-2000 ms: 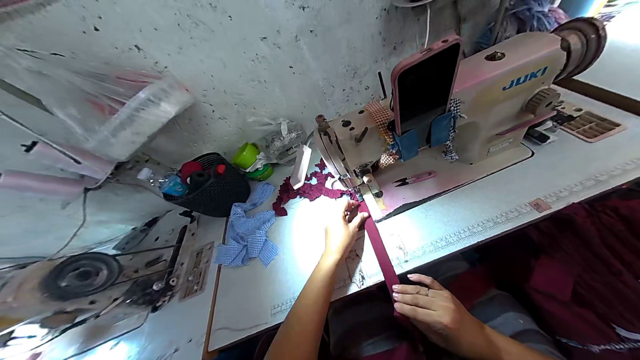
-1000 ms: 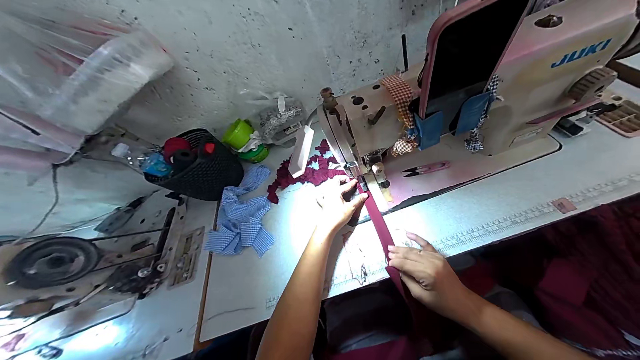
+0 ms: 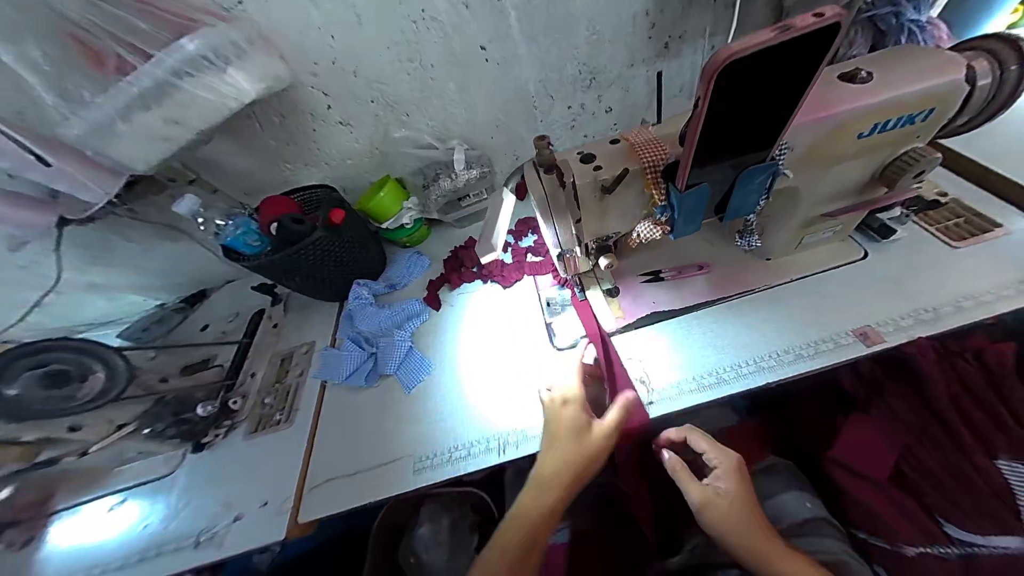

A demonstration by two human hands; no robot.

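A maroon fabric strip (image 3: 606,352) runs from under the presser foot (image 3: 579,290) of a Juki sewing machine (image 3: 848,152) down over the table's front edge. My left hand (image 3: 580,424) is at the strip near that edge, thumb against its right side and fingers to its left; how firmly it grips is unclear. Just right of the strip, below the edge, is my right hand (image 3: 708,480), fingers curled and thumb near the index finger; whether fabric is between them cannot be told. Gathered maroon fabric (image 3: 496,268) lies behind and left of the needle area.
Pink thread snips (image 3: 676,273) lie on the machine bed beneath a phone (image 3: 752,100) tied to the arm. Blue checked fabric (image 3: 380,336), a black basket (image 3: 320,248), green containers (image 3: 384,200) and a plastic box (image 3: 458,180) stand left. Another machine (image 3: 160,392) is at far left; maroon cloth (image 3: 936,440) hangs right.
My left hand has moved from beside the presser foot down the strip to the table's front edge. My right hand has come off the strip's visible upper part and is lower, below the edge.
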